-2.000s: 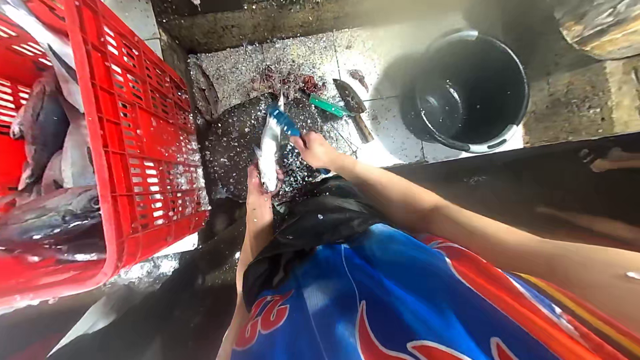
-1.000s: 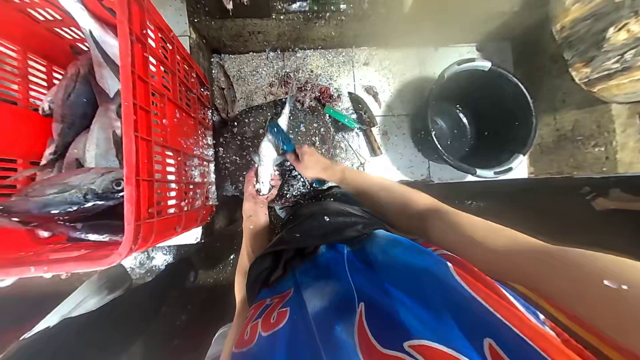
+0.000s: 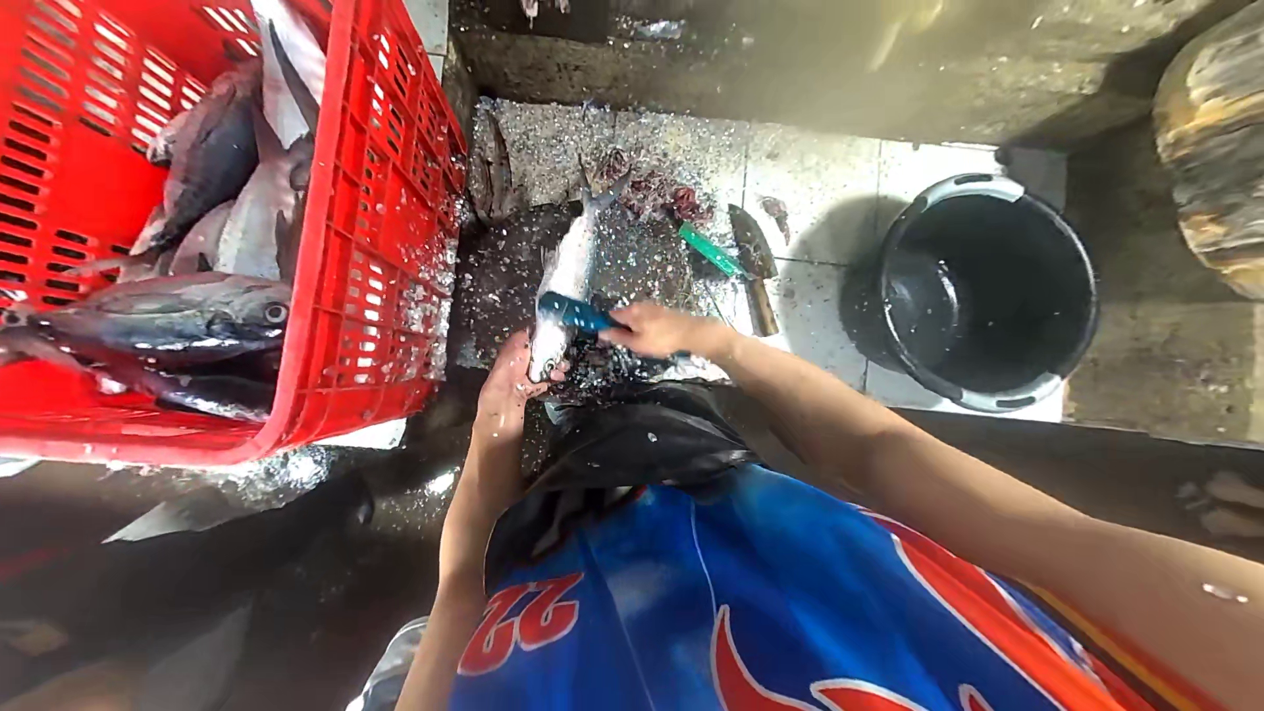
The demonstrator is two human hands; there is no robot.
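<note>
A silvery fish (image 3: 576, 259) lies on a dark, scale-covered board (image 3: 642, 259), its tail away from me and its head toward me. My left hand (image 3: 512, 380) grips the fish at the head. In my right hand (image 3: 657, 329) is a blue fish scaler (image 3: 575, 313), its head against the fish's side just behind the gills. Right of the board, a knife (image 3: 755, 257) with a dark blade and wooden handle rests on the white tiles. Beside it lies a green-handled tool (image 3: 709, 249), whose far part I cannot make out. Reddish fish innards (image 3: 681, 202) are near the fish's tail.
At the left stands a red plastic crate (image 3: 336, 326) holding several large fish (image 3: 188, 321). A black round tub (image 3: 987, 291) with grey handles is on the tiles at the right. A concrete ledge (image 3: 691, 84) runs behind, and a wood block (image 3: 1220, 148) stands at the far right.
The blue scaler has moved along the fish toward its head. My left hand stays at the fish's head. The view has shifted slightly.
</note>
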